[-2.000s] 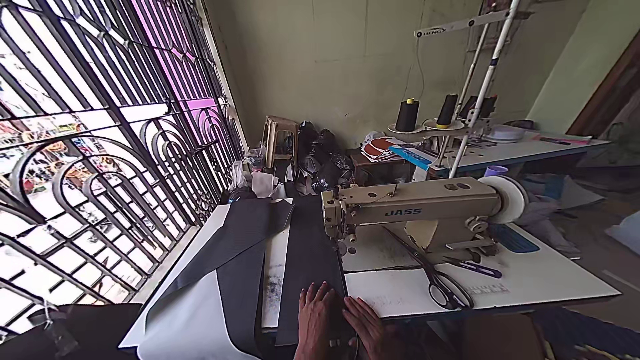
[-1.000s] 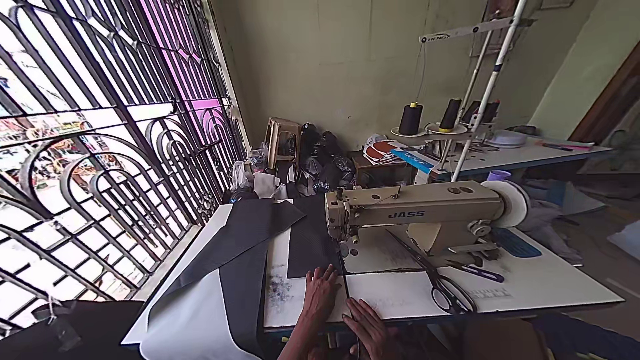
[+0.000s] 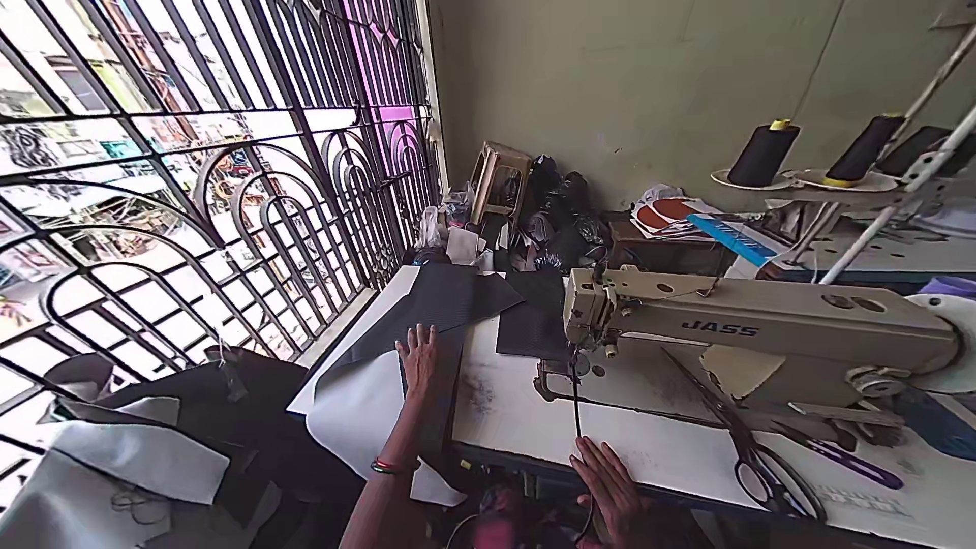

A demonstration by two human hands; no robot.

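Observation:
My left hand (image 3: 418,358) lies palm down, fingers spread, on a dark fabric piece (image 3: 396,320) at the table's left. My right hand (image 3: 608,484) is at the table's front edge, its fingers on a narrow black strip (image 3: 577,404) that runs up to the needle area of a beige sewing machine (image 3: 732,328). Another dark fabric piece (image 3: 534,320) lies just left of the machine head, its near edge at the presser foot. Black-handled scissors (image 3: 751,457) lie on the machine bed's right side, beside a purple-handled tool (image 3: 858,463).
A metal window grille (image 3: 252,198) borders the left. White-backed and dark material (image 3: 145,457) is heaped below it. Thread cones (image 3: 765,155) stand on a rack at the right. Behind the table are a wooden stool (image 3: 499,183) and black bags (image 3: 568,206).
My left hand has moved left from the fabric beside the machine onto the dark piece. The fabric by the machine head lies farther from the front edge than two seconds ago. The view has shifted.

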